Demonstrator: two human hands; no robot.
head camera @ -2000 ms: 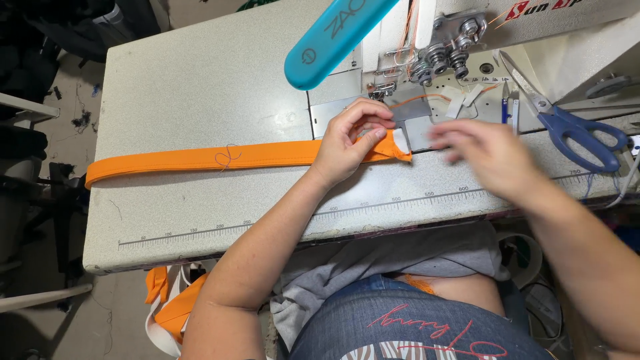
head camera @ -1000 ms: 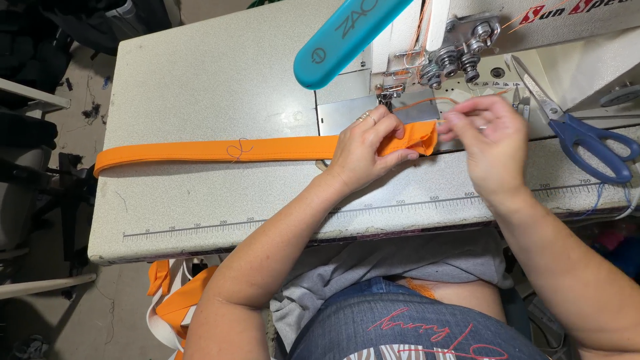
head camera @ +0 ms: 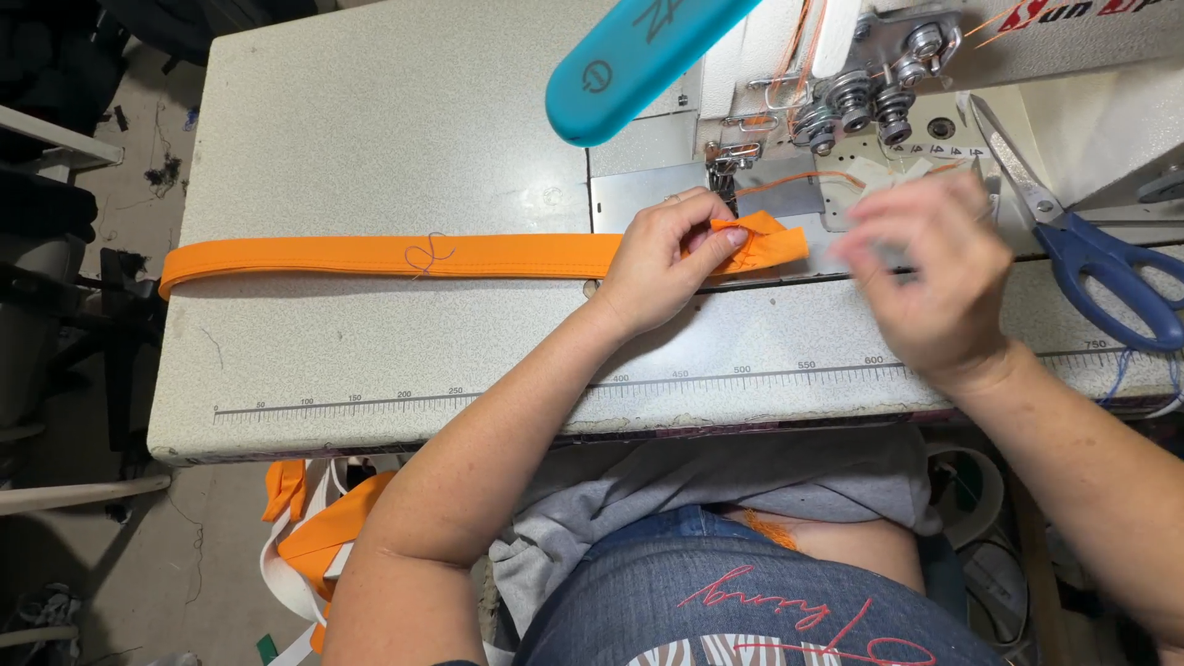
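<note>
My left hand (head camera: 671, 254) pinches the right end of a long orange fabric strip (head camera: 518, 254) between thumb and fingers, at the front of the sewing machine (head camera: 731, 157). The strip lies flat across the machine table to its left edge, with a loose dark thread (head camera: 428, 254) curled on top. Its right end is folded and sticks out past my thumb. My right hand (head camera: 925, 268) is blurred just right of that end, fingers bent and apart from the fabric; whether it holds anything cannot be made out.
Blue-handled scissors (head camera: 1064, 222) lie at the right of the machine bed. A teal device (head camera: 638, 65) hangs in front of the machine head. A printed ruler (head camera: 680, 377) runs along the table's front edge. Orange and white fabric strips (head camera: 324, 536) hang below the table.
One second ago my right hand was at the strip's end; now it is farther right, apart from it. The end in my left hand now shows a raised fold.
</note>
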